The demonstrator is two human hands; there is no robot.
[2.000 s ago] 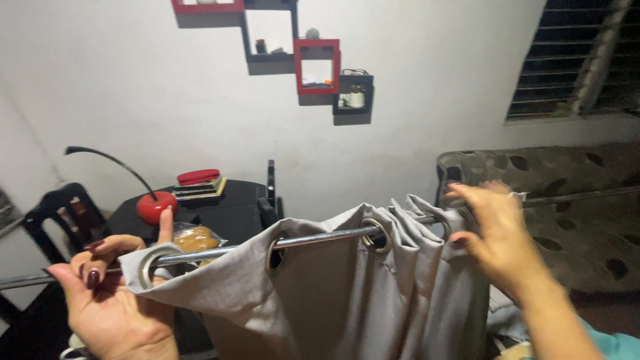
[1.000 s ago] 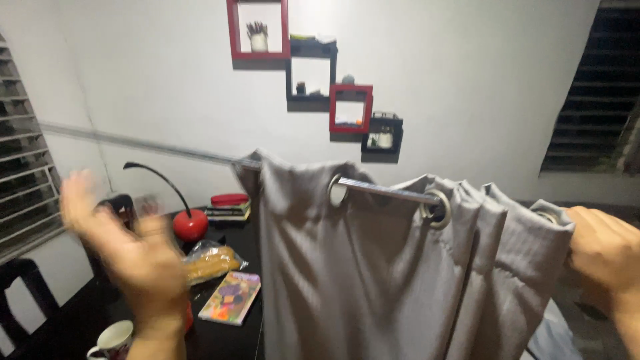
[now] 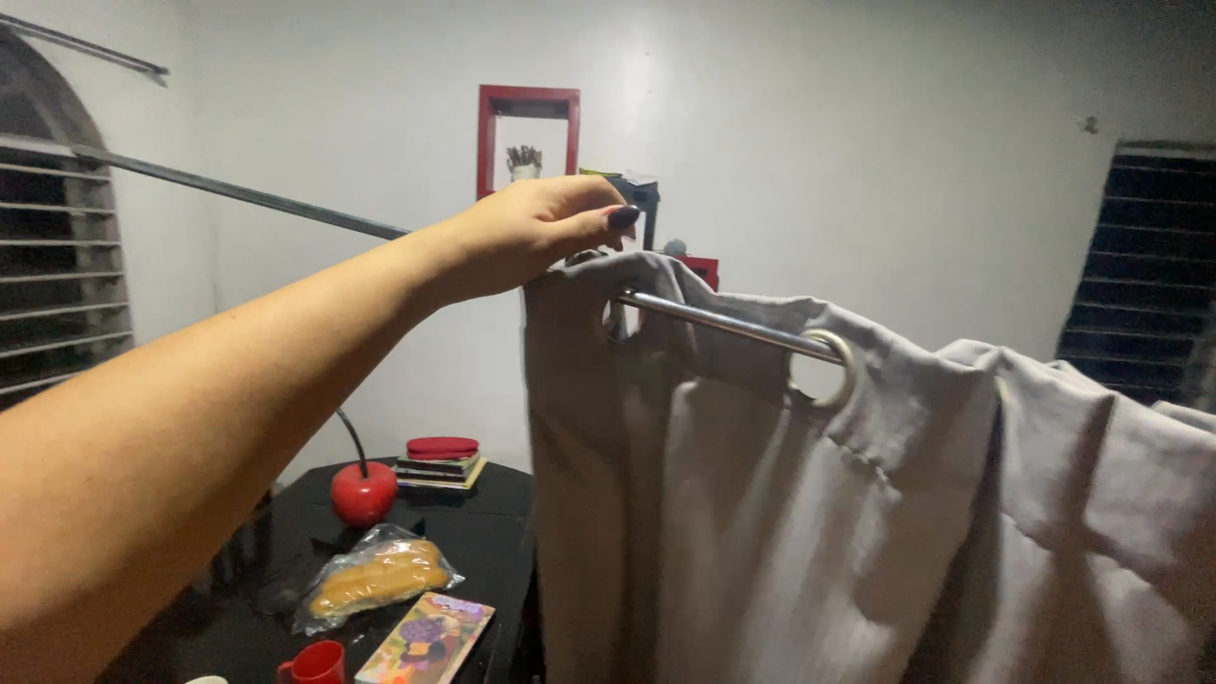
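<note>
A grey grommet curtain (image 3: 760, 494) hangs in folds on a metal curtain rod (image 3: 731, 326), which passes through its ring eyelets (image 3: 836, 370). The rod runs on to the upper left, behind my forearm. My left hand (image 3: 570, 223) is at the curtain's top left corner, fingers bent over the edge near the end eyelet; the fingertips are partly hidden, so its grip is unclear. My right hand is out of view, and the curtain's right part runs past the frame's edge.
On a black table (image 3: 494, 513) are a red cherry ornament (image 3: 364, 494), stacked books (image 3: 442, 467), bagged bread (image 3: 385, 579), a colourful box or book (image 3: 427, 641) and a red mug (image 3: 318, 662). Wall shelves (image 3: 577, 142) hang behind; louvred windows (image 3: 57, 256) stand at both sides.
My left hand, off the curtain and blurred one second ago, is now at its top left corner. My right hand, earlier at the curtain's right end, has left the view. The view has shifted.
</note>
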